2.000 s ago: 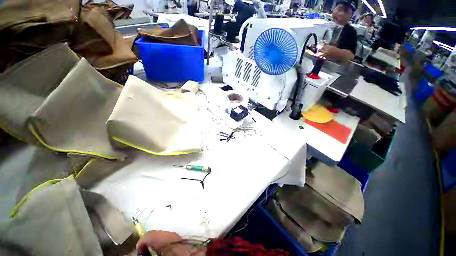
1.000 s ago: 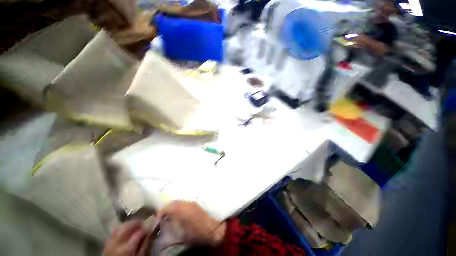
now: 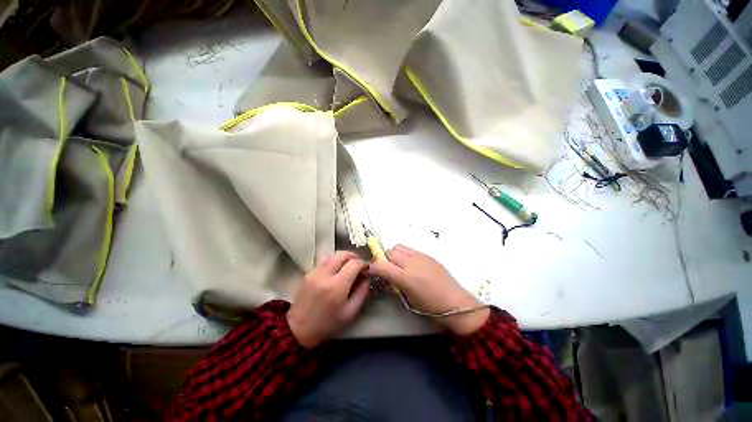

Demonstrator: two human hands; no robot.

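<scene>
A beige bag piece [image 3: 239, 181] with yellow binding lies on the table in front of me, its right edge running down to my hands. My left hand [image 3: 330, 295] pinches the lower right part of the piece. My right hand [image 3: 425, 284] is closed around a slim pale-yellow pen-shaped tool [image 3: 376, 247], its thin tip pointing up and left beside the fabric edge. The tool's cord runs back over my right wrist. What lies between my fingertips is too small to tell.
A green-handled tool [image 3: 509, 202] and a black cord [image 3: 500, 227] lie to the right. A power strip [image 3: 617, 124] with a black adapter [image 3: 662, 140] and a tape roll [image 3: 681, 100] stand far right. More beige pieces [image 3: 507, 78] lie behind and left [image 3: 41, 181]. Threads are scattered about.
The view has swung down and left onto the work. Both hands are now fully in view at the fabric edge; the left hand was out of view in the oldest frame.
</scene>
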